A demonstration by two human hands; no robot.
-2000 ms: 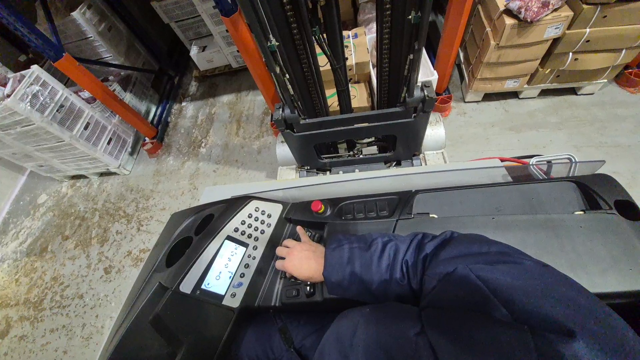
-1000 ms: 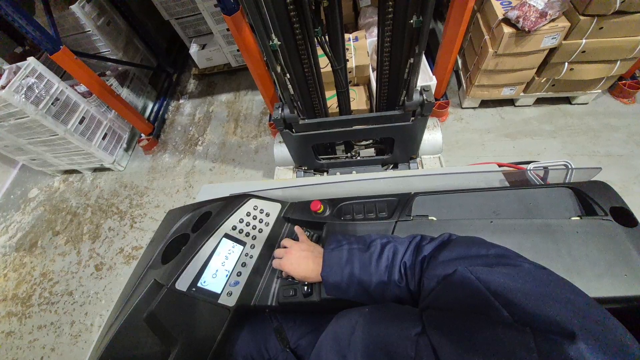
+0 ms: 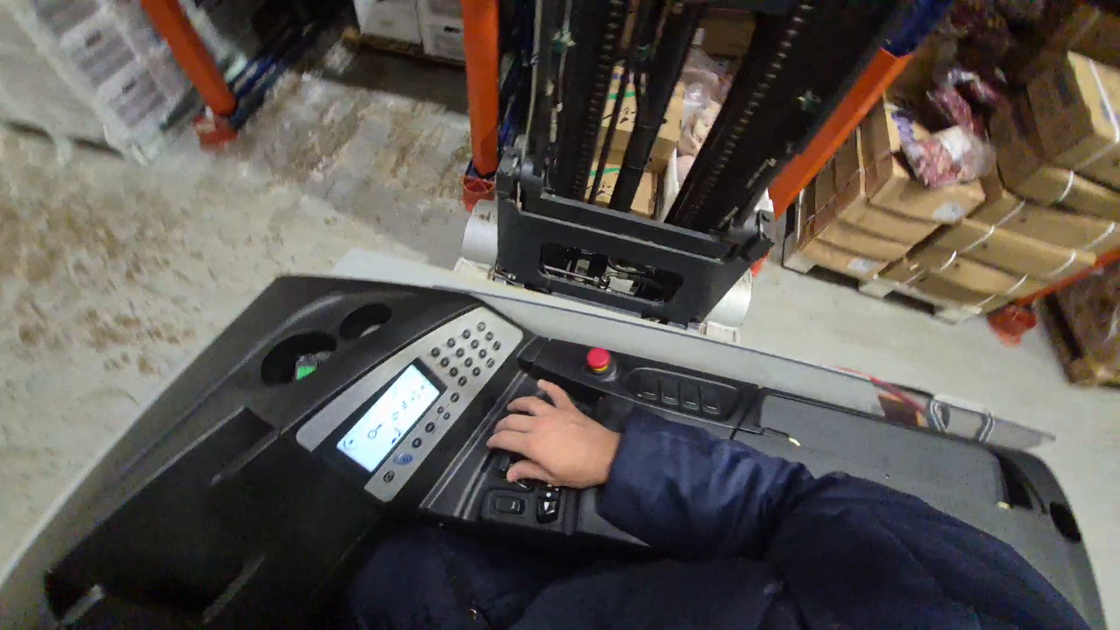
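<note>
My right hand (image 3: 560, 437), in a dark blue padded sleeve, rests palm down over the control levers of a reach truck's console, its fingers spread over them; the levers are mostly hidden beneath it. Left of the hand are a lit display (image 3: 390, 418) and a silver keypad (image 3: 466, 353). A red emergency stop button (image 3: 598, 360) stands just beyond my fingers, beside a row of dark switches (image 3: 681, 393). Rocker switches (image 3: 509, 504) lie near the heel of the hand. My left hand is out of view.
Ahead rises the black lift mast (image 3: 612, 236) between orange rack uprights (image 3: 480, 87). Stacked cardboard boxes (image 3: 945, 236) stand on pallets at the right, with a bag of packed goods (image 3: 949, 157) on top. White crates (image 3: 96, 70) are at the left, over a stained concrete floor (image 3: 157, 254).
The view has turned and come closer to the console, with the racks and boxes now tilted. My right hand stays on the levers.
</note>
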